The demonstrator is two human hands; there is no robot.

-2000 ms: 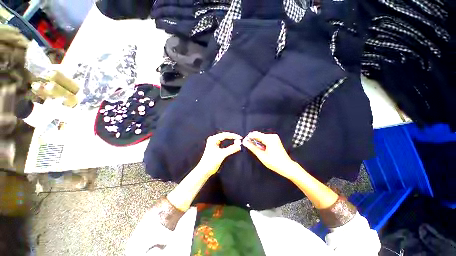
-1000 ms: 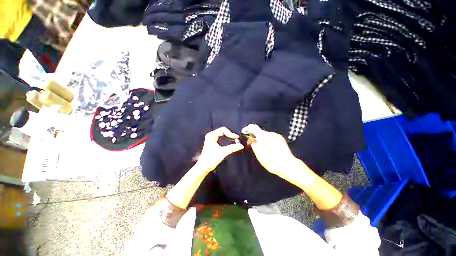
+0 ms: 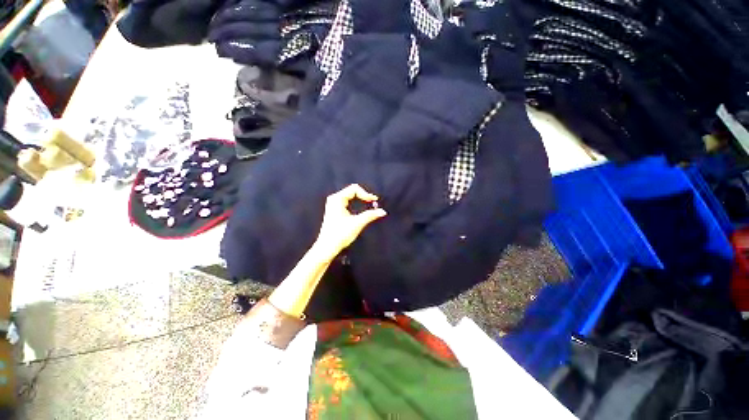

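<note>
The navy garment [image 3: 411, 156] with black-and-white checked trim [image 3: 462, 168] lies spread in front of me, its near edge above my lap. My left hand [image 3: 349, 220] is over its middle, thumb and forefinger curled together at the centre line. A tiny pale spot, perhaps a button, shows at the fingertips; the pinched cloth itself is mostly hidden. No needle or thread can be made out. My right hand is out of the picture.
A black pad with red rim [image 3: 176, 215] and pale pieces lies left, beside a clear bag [image 3: 152, 123] and beige cones [image 3: 66, 152]. Navy garments [image 3: 575, 49] are piled behind. Blue crates [image 3: 604, 221] stand right, with dark clothes [image 3: 657, 361] below.
My right hand has left the garment's centre and gone out of the picture. My left hand stays pinched at the centre line. The view has turned to the right.
</note>
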